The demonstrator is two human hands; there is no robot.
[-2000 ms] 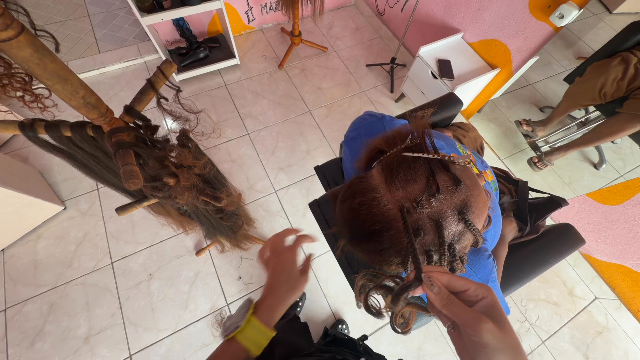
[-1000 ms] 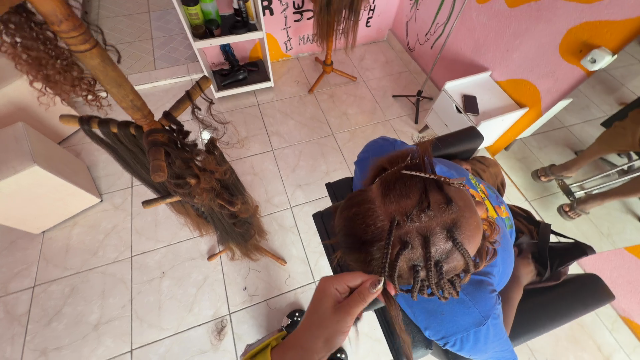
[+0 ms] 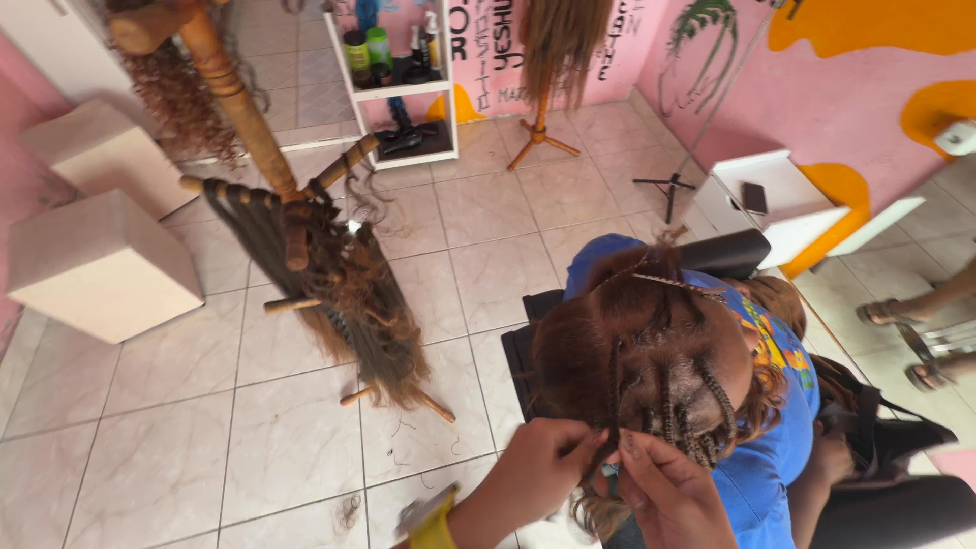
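A seated person in a blue shirt (image 3: pixel 762 488) has reddish-brown hair (image 3: pixel 568 351), partly in thin braids (image 3: pixel 667 396). My left hand (image 3: pixel 545 469), with a yellow band at the wrist, pinches one braid (image 3: pixel 614 381) near its lower part. Close beside it, my right hand (image 3: pixel 663 484) grips the same strand between thumb and fingers. A patterned hair clip or comb (image 3: pixel 675 282) lies across the hair near the top of the head. Curly loose ends (image 3: pixel 598 515) hang below my hands.
A wooden stand (image 3: pixel 267 145) draped with hair extensions (image 3: pixel 366 305) is at the left, by white boxes (image 3: pixel 107 259). White shelves (image 3: pixel 404 93) hold bottles. A white cabinet (image 3: pixel 778 191) carries a phone (image 3: pixel 754 198). Another person's sandalled feet (image 3: pixel 892 313) show at right.
My left hand, apart and spread two seconds ago, has come to the braid and pinches it beside my right hand. The view has shifted, showing more of the shelves and left side.
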